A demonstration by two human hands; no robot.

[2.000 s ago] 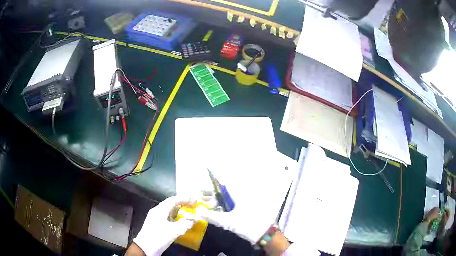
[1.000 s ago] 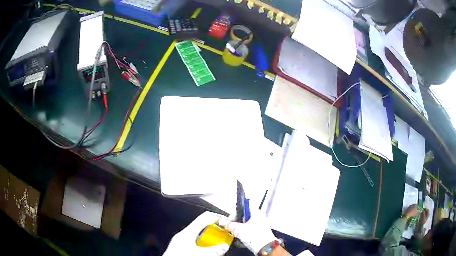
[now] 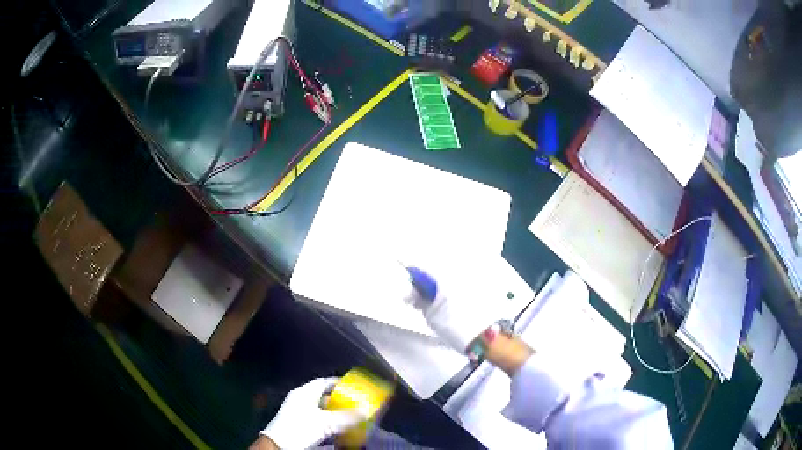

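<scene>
My left hand [image 3: 303,413], in a white glove, holds a yellow tape roll [image 3: 359,406] low in front of the bench edge; the roll is blurred. My right hand [image 3: 440,315], gloved in white, is over the white foam tray box [image 3: 400,228] and holds a blue-handled utility knife [image 3: 421,283]. Its thin tip points to the upper left, over the lid. The foam box lies shut on the green mat. White paper sheets [image 3: 400,352] lie partly under its near edge.
The DC power supply [image 3: 261,57] and grey meter [image 3: 171,31] stand at the upper left with cables. A green label sheet [image 3: 434,112], another tape roll [image 3: 506,114] and a red-edged clipboard [image 3: 629,167] lie beyond the box. An open carton [image 3: 141,264] with a white box is below the bench.
My hands have moved apart. My right hand with the knife has moved up over the foam box, while the left keeps the tape roll low. The camera view has turned.
</scene>
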